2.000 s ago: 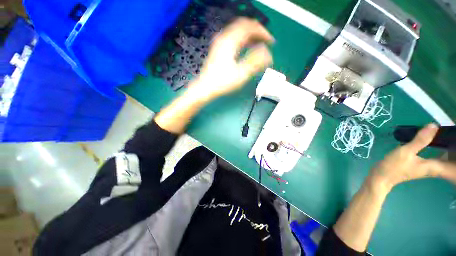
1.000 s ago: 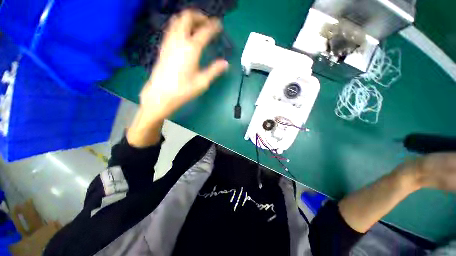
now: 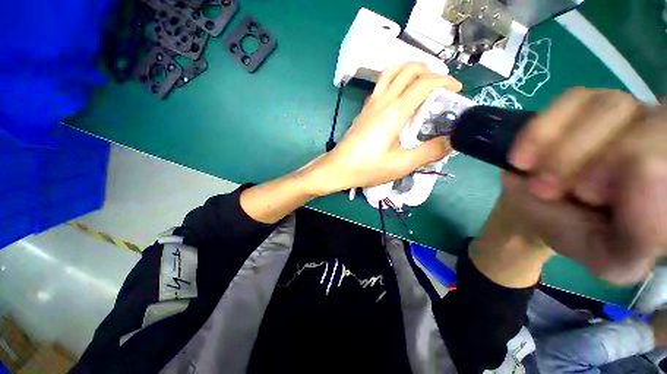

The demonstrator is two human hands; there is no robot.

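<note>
The white camera housing [image 3: 401, 191] lies on the green bench, its mounting arm [image 3: 366, 45] towards the back left. My left hand [image 3: 391, 131] lies across the housing and grips it, covering its middle. My right hand [image 3: 592, 168] is a fist around the black electric screwdriver [image 3: 488, 135], blurred and close to the camera. The screwdriver's front end is over the dark lens area [image 3: 439, 120]; its tip is hard to make out, so contact cannot be told. Thin lead wires [image 3: 391, 212] hang from the housing's lower end. A black cable [image 3: 335, 117] hangs beside the arm.
Black faceplates [image 3: 175, 33] lie loose at the back left, with one [image 3: 251, 44] apart. A blue bin [image 3: 51, 66] stands at far left. The screw feeder [image 3: 483, 33] is behind the housing, beside white tangled cords [image 3: 532, 67]. Another person's jeans [image 3: 585, 336] show at lower right.
My left hand has moved right from near the faceplates onto the housing. My right hand has taken hold of the screwdriver and brought it left over the housing. The view has shifted.
</note>
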